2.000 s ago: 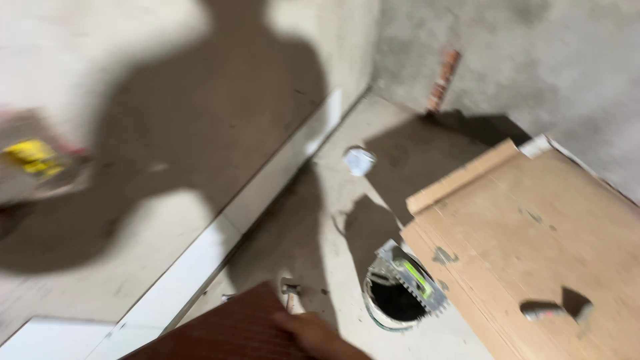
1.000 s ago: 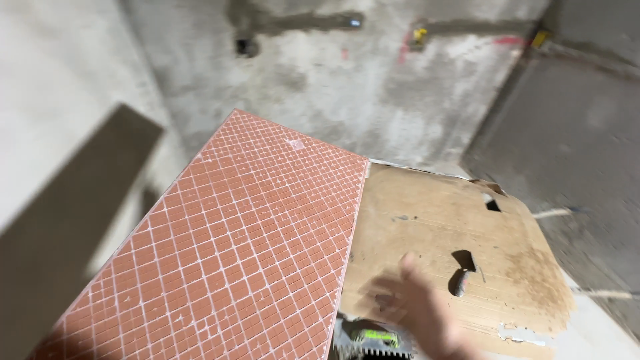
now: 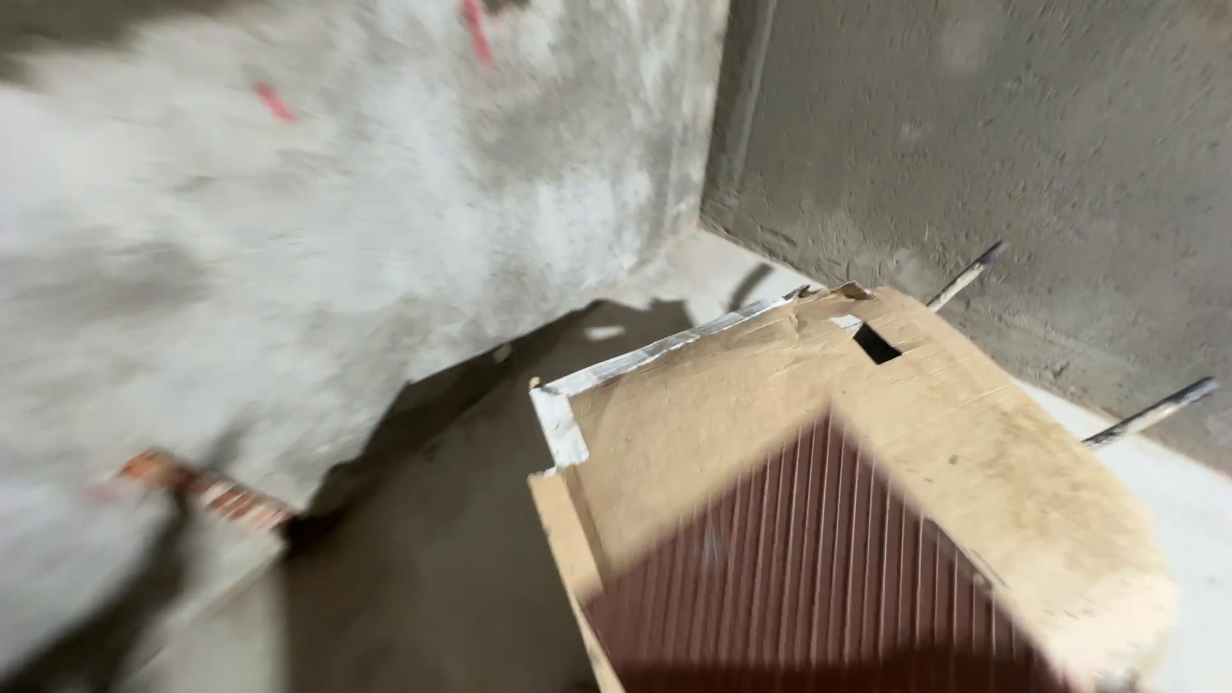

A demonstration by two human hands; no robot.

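A large tile point(image 3: 818, 577) shows its dark reddish-brown ribbed side at the bottom of the head view, one corner pointing up and away. It lies over, or is held just above, a sheet of cardboard point(image 3: 693, 433); which of the two cannot be told. The cardboard has a rectangular hole near its far end and a whitish strip along its far left edge. Neither my left hand nor my right hand shows, so what they touch is hidden.
A blotchy plastered wall point(image 3: 337, 241) with red marks stands on the left, a darker rough wall point(image 3: 962, 144) on the right. Two rods point(image 3: 1150, 414) stick out beyond the cardboard. Exposed brick point(image 3: 221, 496) shows low at the left wall.
One second ago the tile's orange gridded face stood left of the cardboard; now a dark ribbed face shows over the cardboard. The hand seen then has left the view. The view has swung considerably.
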